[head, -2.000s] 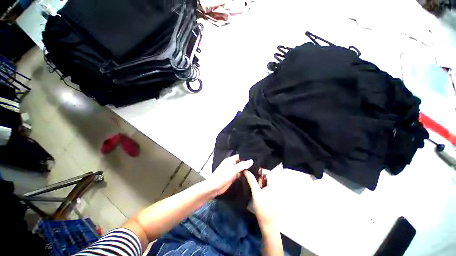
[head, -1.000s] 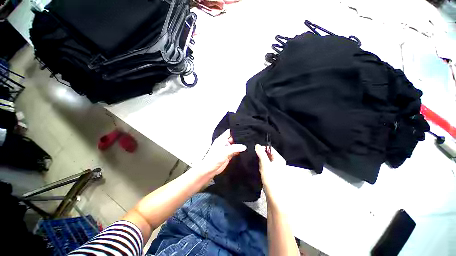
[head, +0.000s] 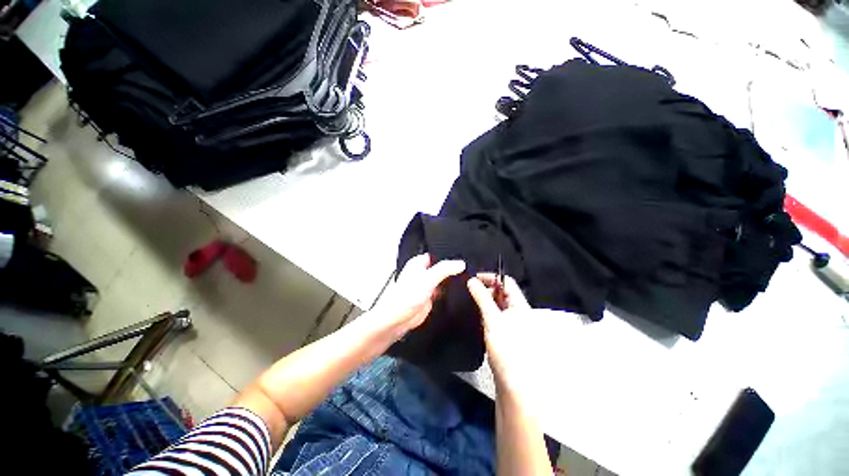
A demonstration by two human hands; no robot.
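Observation:
A loose heap of black trousers (head: pixel 596 186) lies on the white table (head: pixel 410 177), with hanger hooks (head: pixel 521 88) at its far edge. One leg end (head: pixel 456 240) is pulled to the near table edge and hangs toward my lap. My left hand (head: pixel 416 290) grips this cloth at its left side. My right hand (head: pixel 495 302) is just right of it, thumb close to the cloth. Small thread snips (head: pixel 501 279) show as a thin dark tip from my right fingers; the rest is hidden.
A squarer black stack on hangers (head: pixel 205 84) lies at the table's left. A black phone (head: pixel 735 432) lies at the near right, a red strip (head: pixel 817 226) at the far right. Red shoes (head: pixel 221 261), a blue crate (head: pixel 126 432) and a metal-legged frame (head: pixel 130 349) stand on the floor.
Since two seconds ago, both hands have moved up and apart on the cloth, and the snips' tip has come into view. In the last second the leg end has shifted slightly.

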